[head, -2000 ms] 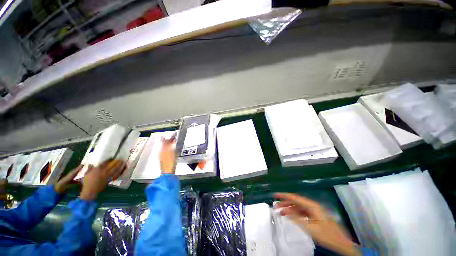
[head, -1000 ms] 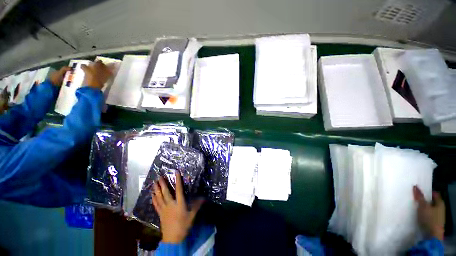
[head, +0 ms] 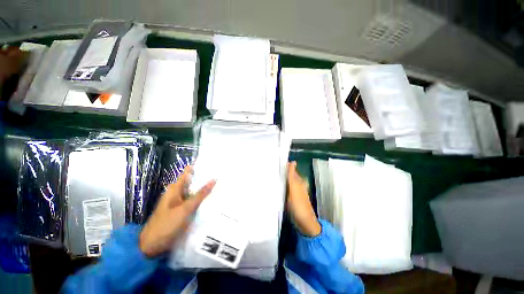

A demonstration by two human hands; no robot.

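Note:
A silver-grey bagged keyboard (head: 241,166) with a white label near its lower edge is held tilted between my hands, over the bench's front. A thin white sleeve (head: 285,166) shows along its right edge; how far it reaches underneath is hidden. My left hand (head: 175,212) grips the keyboard's left side, thumb on top. My right hand (head: 301,201) is upright against the right edge, at the sleeve; its palm side is hidden. More bagged keyboards lie at left, one silver side up (head: 96,178) and one black side up (head: 41,189). A stack of white sleeves (head: 382,212) lies at right.
Open white box bases (head: 168,86) and white lids line the green belt (head: 230,123) behind. A dark grey slab (head: 99,51) and translucent trays (head: 393,100) lie on boxes. A pale grey block (head: 482,221) is far right. Another person's hand (head: 10,63) is far left.
The view has shifted right. My left hand has lifted a bagged keyboard from the pile. My right hand has moved from the sleeve stack to the keyboard, where a white sleeve now shows.

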